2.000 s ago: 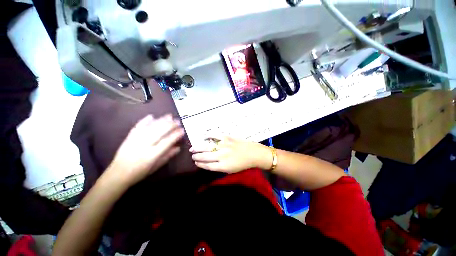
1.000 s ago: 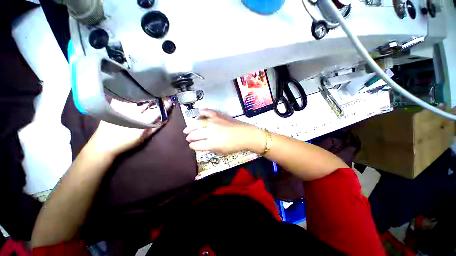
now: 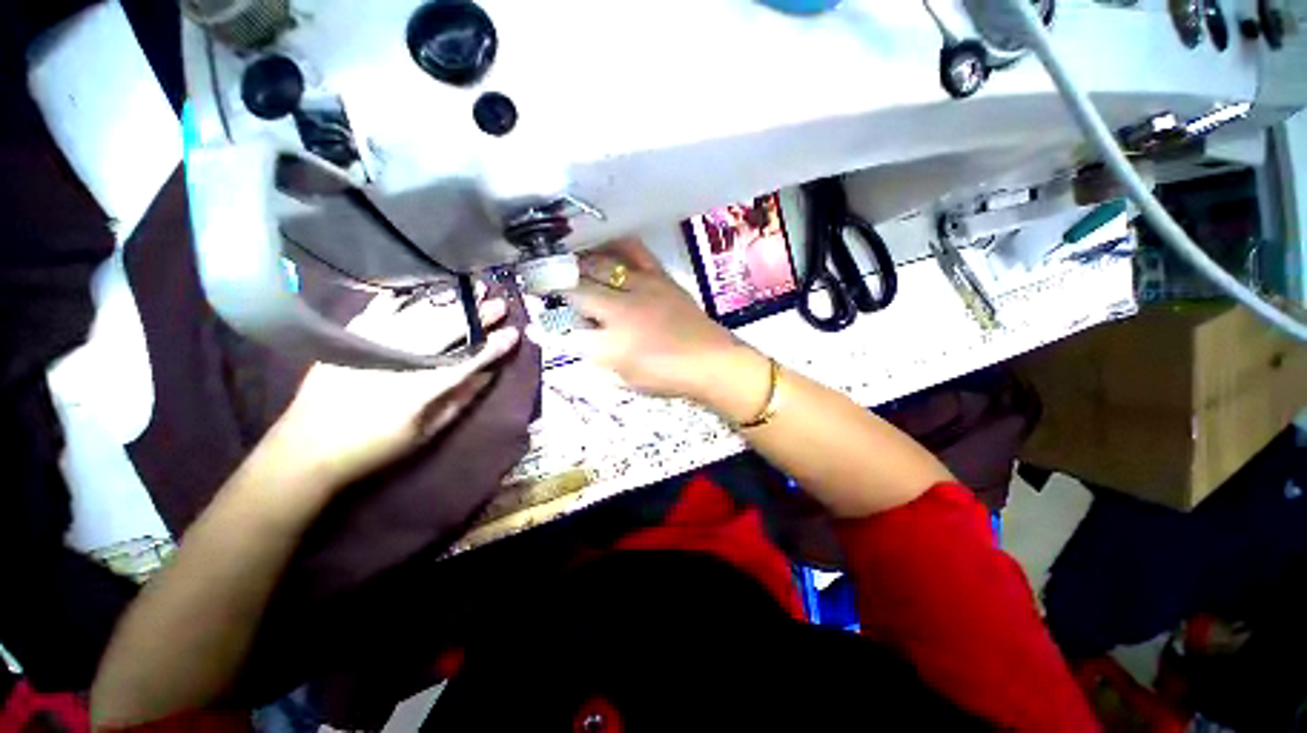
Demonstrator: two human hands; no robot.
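Note:
The dark brown garment piece (image 3: 444,473) lies on the machine bed left of centre and hangs over its front edge. My left hand (image 3: 380,394) lies on the cloth near the needle area; its fingertips are partly behind the machine's white guard, fingers extended. My right hand (image 3: 641,322) is just right of the presser foot (image 3: 555,308), its fingertips partly hidden under the arm. I cannot tell if it grips anything. The white sewing machine arm (image 3: 717,108) crosses above both hands.
A lit phone (image 3: 745,261) and black-handled scissors (image 3: 849,272) lie right of my right hand. A slim metal tool (image 3: 963,272) lies further right. A cardboard box (image 3: 1168,394) is below the table's right end. A pale cable (image 3: 1104,151) crosses above the machine.
Both hands have moved from the front of the cloth up to the needle area. The cloth has shifted and its right edge now curves, baring more of the bed front.

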